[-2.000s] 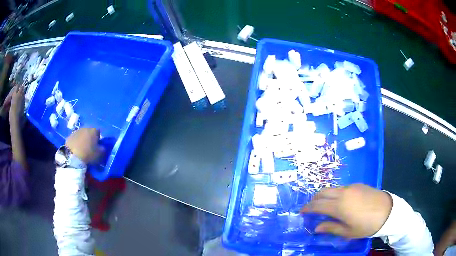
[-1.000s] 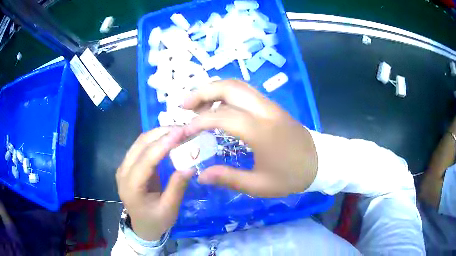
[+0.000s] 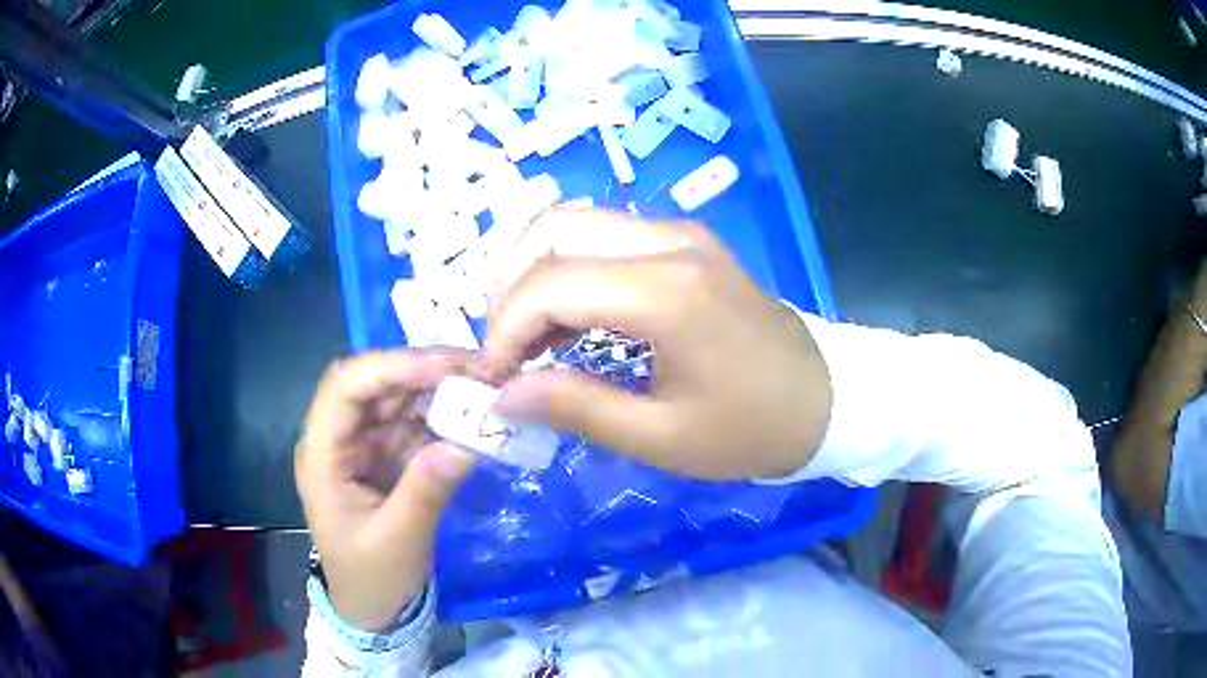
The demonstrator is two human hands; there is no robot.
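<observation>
A white rounded oblong housing (image 3: 492, 425) with a small mark or hole is held above the near part of the centre blue tray (image 3: 794, 219). My left hand (image 3: 377, 477) grips its left end between thumb and fingers. My right hand (image 3: 675, 351) has thumb and fingertips at its upper right edge; whether they hold a small part is hidden. White housings (image 3: 457, 199) are heaped in the far part of the tray. Tangled wired components (image 3: 612, 358) show between my right thumb and fingers, lying in the tray. Clear plastic pieces (image 3: 622, 497) lie in the near part.
The left blue tray (image 3: 156, 371) holds several white units (image 3: 46, 444). Two long white boxes (image 3: 232, 199) lie between the trays. A wire-joined pair of white units (image 3: 1026, 166) lies to the right, beyond the tray. Another person's arm (image 3: 1165, 397) shows at the right edge.
Both hands came together over the centre tray from separate trays, and the view shifted. Since one second ago, the housing has tilted and my right thumb has closed onto it.
</observation>
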